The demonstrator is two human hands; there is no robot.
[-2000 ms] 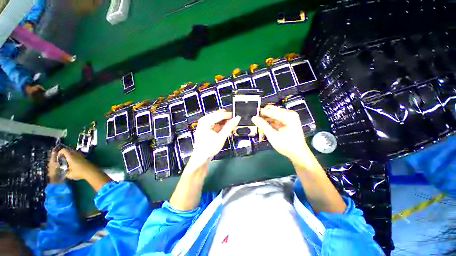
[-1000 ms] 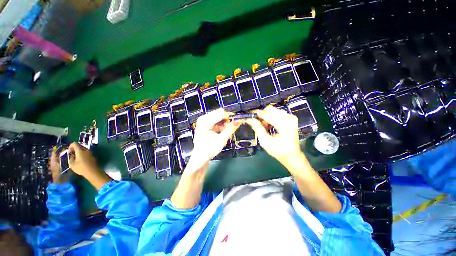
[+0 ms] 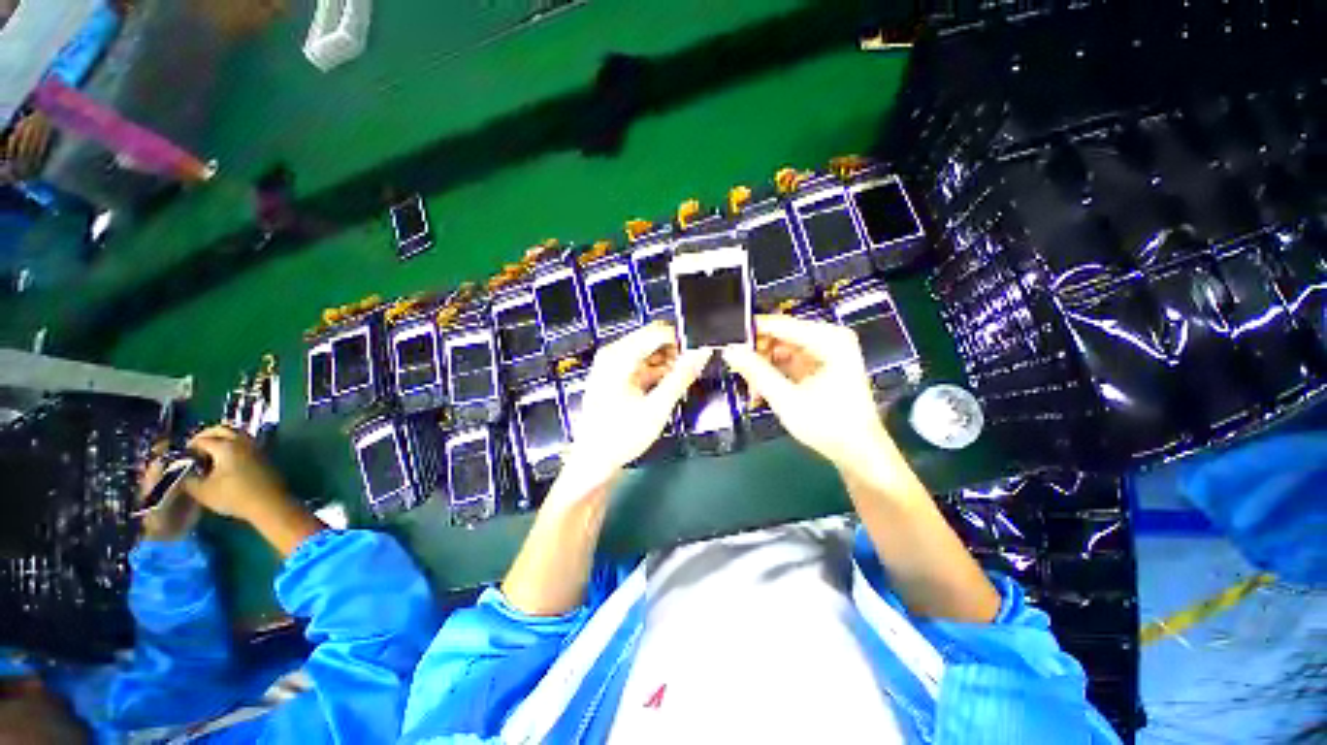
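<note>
A small display module (image 3: pixel 713 303) with a dark screen and white border is held upright, its face toward me. My left hand (image 3: pixel 629 400) grips its lower left corner with thumb and fingers. My right hand (image 3: pixel 809 381) grips its lower right corner. The stacked modules (image 3: pixel 558 301) stand in two slanting rows behind and below my hands, with orange tails along the far side. My hands and the held module hide part of both rows.
Black blister trays (image 3: pixel 1193 277) are stacked at the right. A round pale disc (image 3: pixel 946 416) lies near the rows' right end. A loose module (image 3: pixel 411 226) lies beyond the rows. At left, another person's hands (image 3: pixel 218 473) hold a module. A white box (image 3: pixel 338 32) stands far off.
The held module was tipped edge-on a second ago and now shows its screen face again. Both hands stay at its lower corners. The neighbour's module has tilted.
</note>
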